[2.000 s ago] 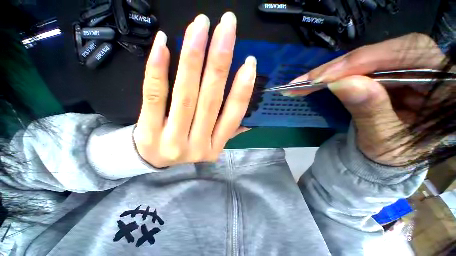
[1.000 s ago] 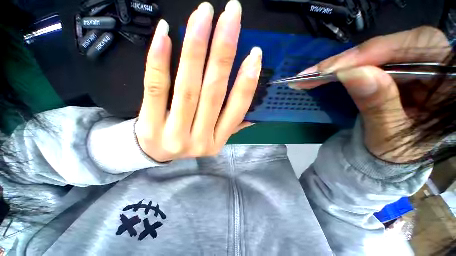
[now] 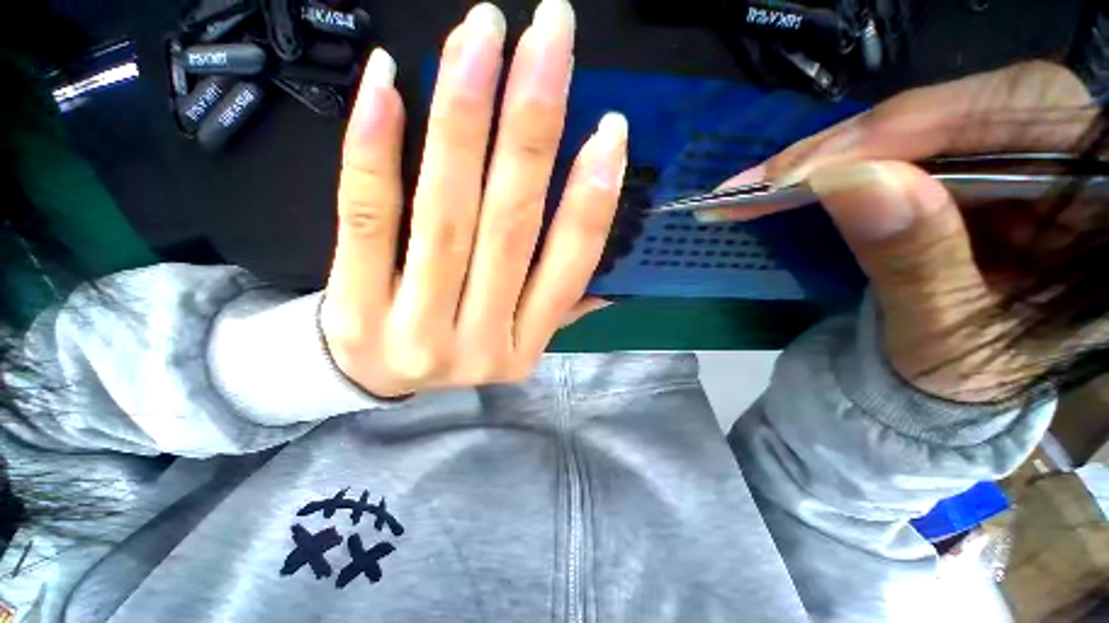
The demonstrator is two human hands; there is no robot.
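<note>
My left hand point(image 3: 450, 243) is spread, back up, over the left part of the blue sheet point(image 3: 778, 122); its palm side is hidden. My right hand point(image 3: 924, 231) holds silver tweezers point(image 3: 778, 192) between thumb and fingers. The tweezer tip points left, close to a dark shape point(image 3: 630, 219) beside my left little finger. Whether the tip touches or grips anything cannot be told. Rows of small dark pieces point(image 3: 711, 252) show on the blue sheet.
A black mat point(image 3: 134, 183) lies under the sheet. Small black parts with white lettering lie in piles at the upper left point(image 3: 225, 59) and upper right point(image 3: 791, 17). A flat dark object with a bright reflection point(image 3: 97, 76) is left. The green bench edge point(image 3: 693, 326) runs nearest me.
Both hands and the tweezers sit slightly higher in the picture than at first, as do the sheet and piles. The tweezer tip stays beside my left little finger. Both hands keep nearly the same pose.
</note>
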